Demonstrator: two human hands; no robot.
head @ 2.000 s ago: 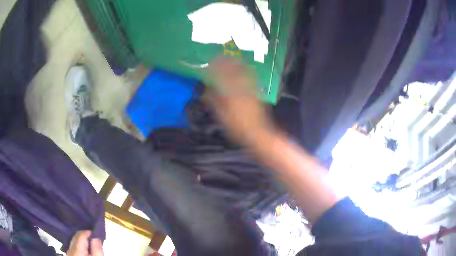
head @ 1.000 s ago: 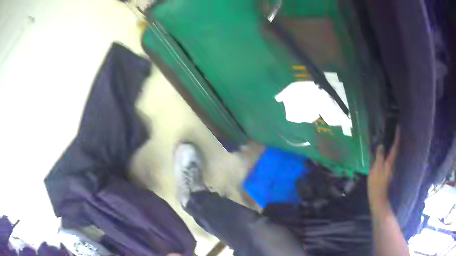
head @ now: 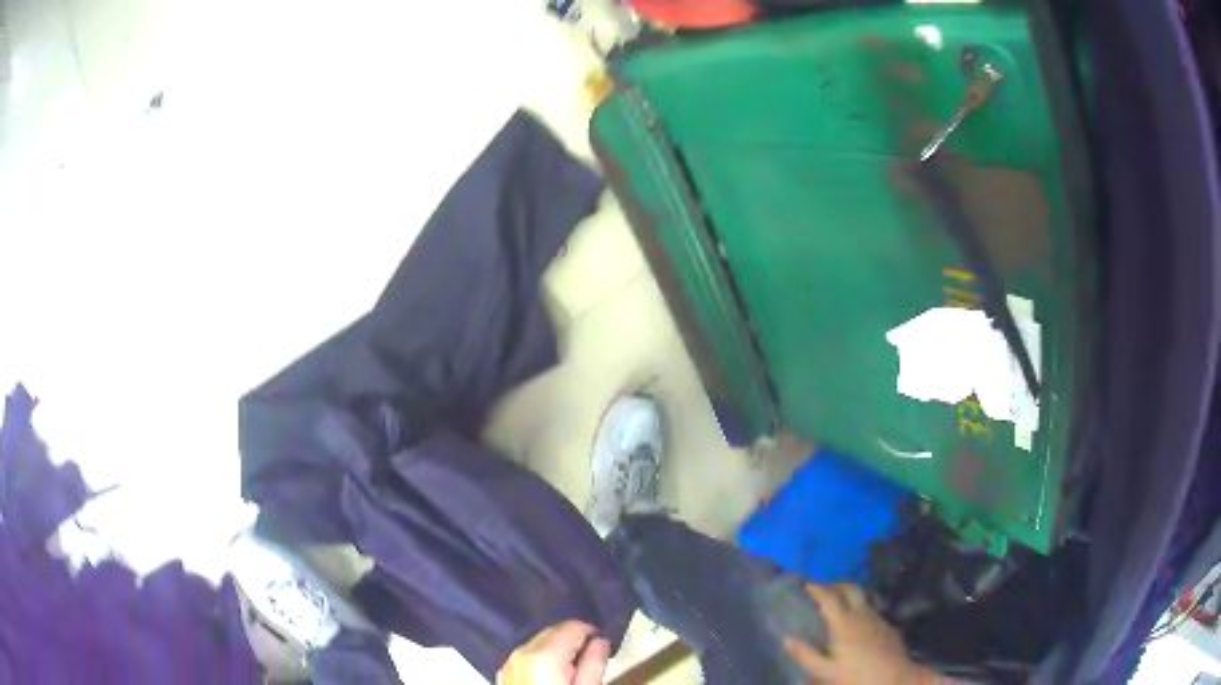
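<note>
A long dark purple-grey garment piece (head: 429, 361) hangs down and spreads towards the floor at left of centre. My left hand (head: 553, 654) is at the bottom edge of the view, closed on the near end of this piece. My right hand (head: 857, 640) is at the lower right, over my dark trouser leg. Its fingers are apart and it appears to hold nothing. The lower part of both hands is partly cut off by the frame.
A green cabinet (head: 830, 228) with torn white paper (head: 971, 368) stands at the upper right. A blue object (head: 830, 515) lies below it. Dark purple cloth (head: 1158, 321) hangs along the right side. A purple heap (head: 101, 589) is at lower left. My shoes (head: 627, 455) stand on the pale floor.
My right hand has moved from the hanging cloth at the right down to my leg. The view has shifted, and my left hand and more of the garment piece now show.
</note>
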